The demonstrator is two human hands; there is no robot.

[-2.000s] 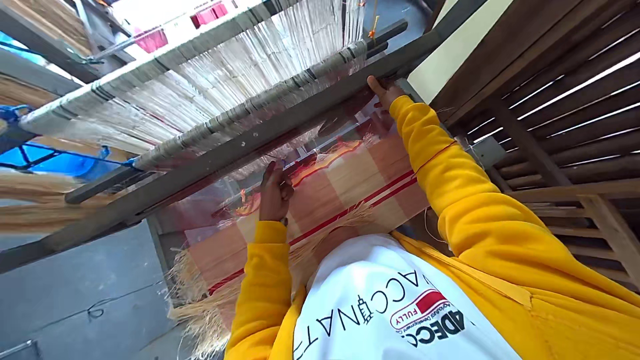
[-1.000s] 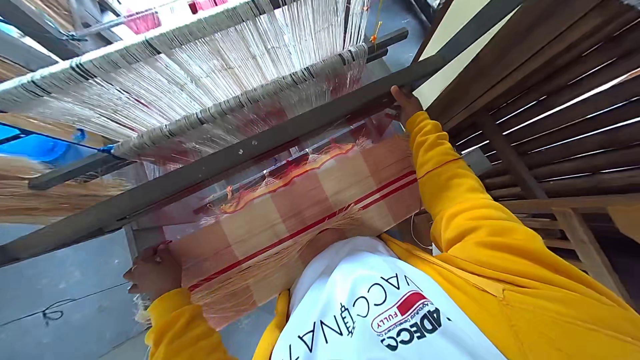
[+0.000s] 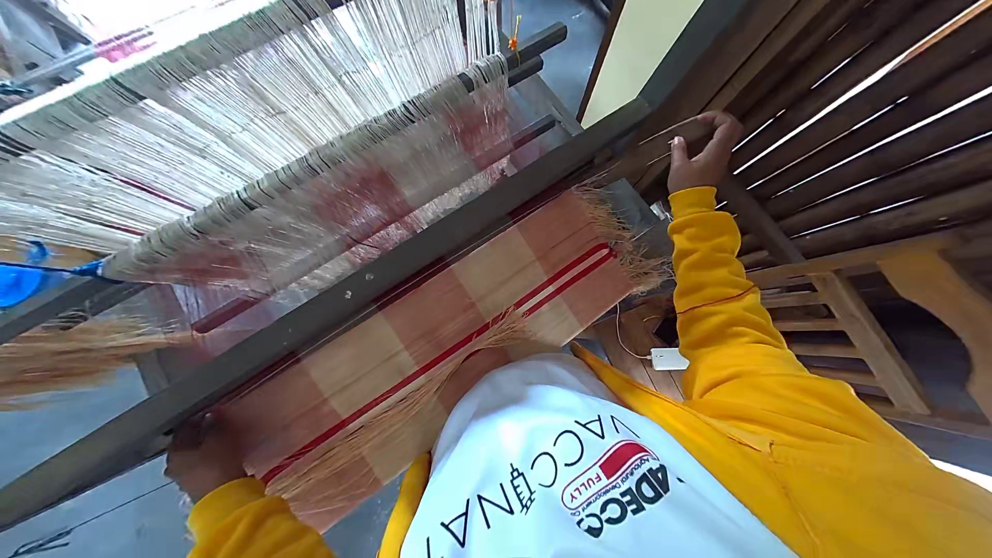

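Observation:
A band of woven cloth (image 3: 434,333), checked in tan and pink with red stripes, runs below the dark wooden beater bar (image 3: 341,291) of a handloom. My left hand (image 3: 203,456) is at the cloth's left edge, just under the bar; its fingers are partly hidden, so its hold is unclear. Off the bar's right end, my right hand (image 3: 704,153) pinches a thin fibre strand between thumb and fingertips. White warp threads and heddles (image 3: 310,101) spread above the bar. Loose tan fibres (image 3: 372,426) lie along the cloth's near red stripe.
Frayed fibre ends (image 3: 620,240) stick out from the cloth's right edge. A bundle of tan fibre (image 3: 70,360) lies at the far left. A slatted wooden wall (image 3: 868,132) and a wooden bench (image 3: 868,333) stand at the right. A white device (image 3: 669,358) with a cable lies below the right forearm.
My right hand has left the bar and moved outward to the right, now with a strand in its fingers. My left hand, earlier on the cloth's middle, has moved to its left edge.

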